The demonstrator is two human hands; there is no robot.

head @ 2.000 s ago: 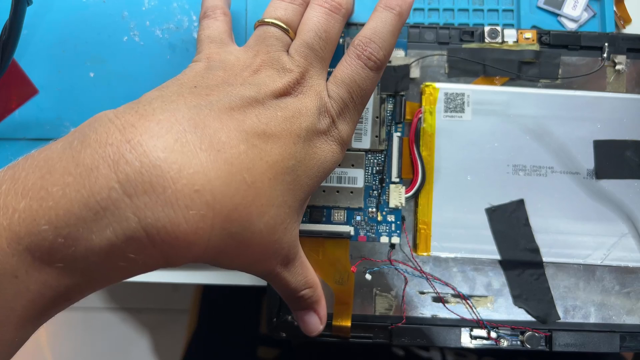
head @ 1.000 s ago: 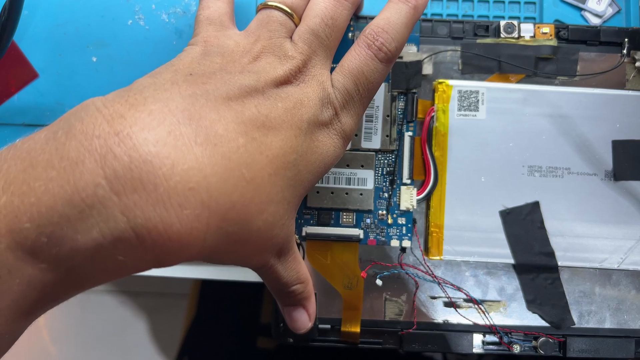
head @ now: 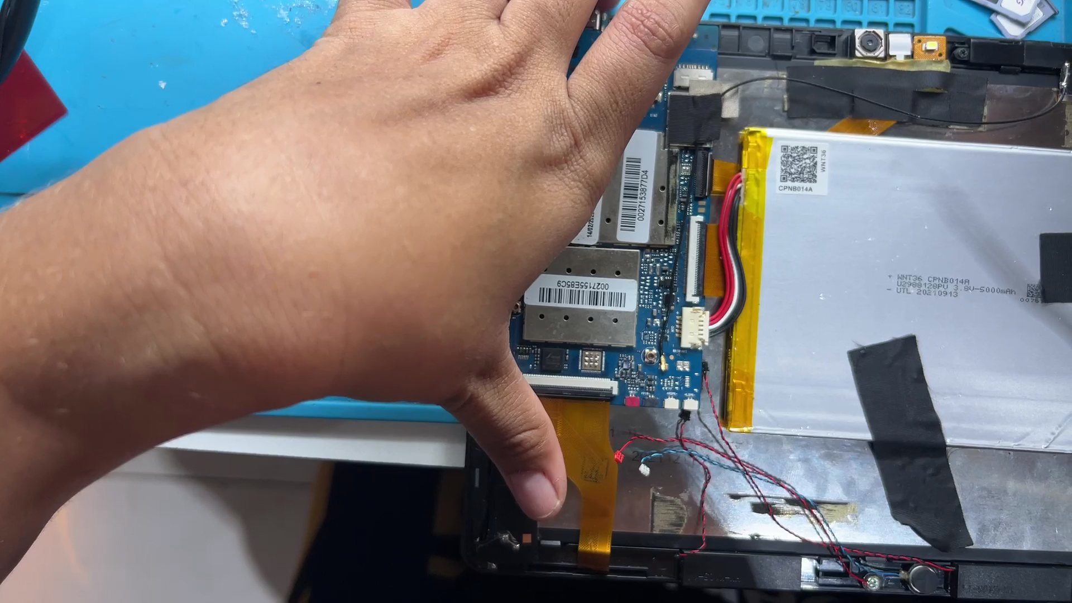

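Observation:
My left hand (head: 394,218) lies spread over the left part of an opened tablet, its thumb at the black frame (head: 494,536) and its fingers reaching over the top edge of the blue circuit board (head: 653,327). The palm hides part of the board. Beside the board lies a flat silver battery (head: 888,218) with yellow tape, joined by red, white and black wires to a white connector (head: 694,327). An orange flex cable (head: 596,502) runs down from the board's lower edge. Thin red and blue wires with loose red and white plugs (head: 644,470) lie below. My right hand is not in view.
The tablet lies partly on a blue work mat (head: 167,75) with molded compartments at the top. A dark red piece (head: 29,105) lies at the left. Small cards (head: 1023,15) are at the top right. A white table edge (head: 335,440) shows under the mat.
My thumb has shifted slightly left along the lower frame, away from the orange flex cable. The hand stays spread over the board throughout.

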